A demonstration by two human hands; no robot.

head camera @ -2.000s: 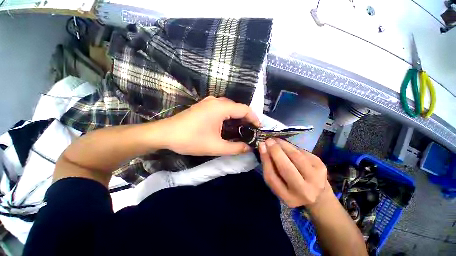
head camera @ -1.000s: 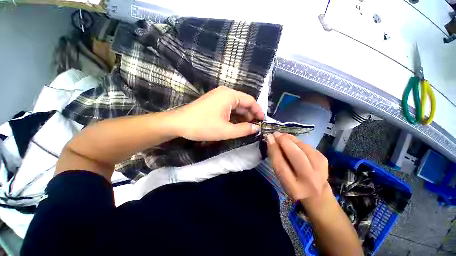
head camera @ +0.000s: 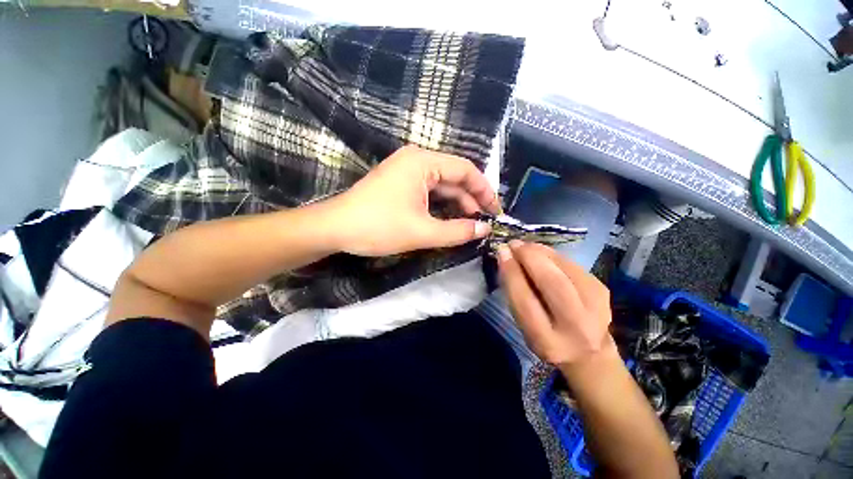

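Observation:
The plaid garment [head camera: 374, 103] in black, cream and grey-brown check lies over the table's front edge and my lap, with its white lining [head camera: 402, 301] showing along the lower side. My left hand [head camera: 416, 206] pinches the garment's edge between thumb and fingers. My right hand [head camera: 558, 304] pinches the same edge just right of and below the left fingertips. A narrow plaid strip [head camera: 547, 234] with a thin white edge sticks out to the right past the fingertips. The exact fold between the fingertips is too small to tell.
Snips with green and yellow handles [head camera: 784, 180] lie on the white table [head camera: 655, 94] at the right. A ruler strip [head camera: 617, 140] runs along its front edge. A blue basket [head camera: 715, 412] with plaid pieces stands on the floor. A white and black heap [head camera: 61, 309] lies at left.
The left hand has opened its curled grip around the edge into a flatter pinch and shifted slightly up. The strip beyond the fingertips has tilted a little. The right hand has moved slightly upward.

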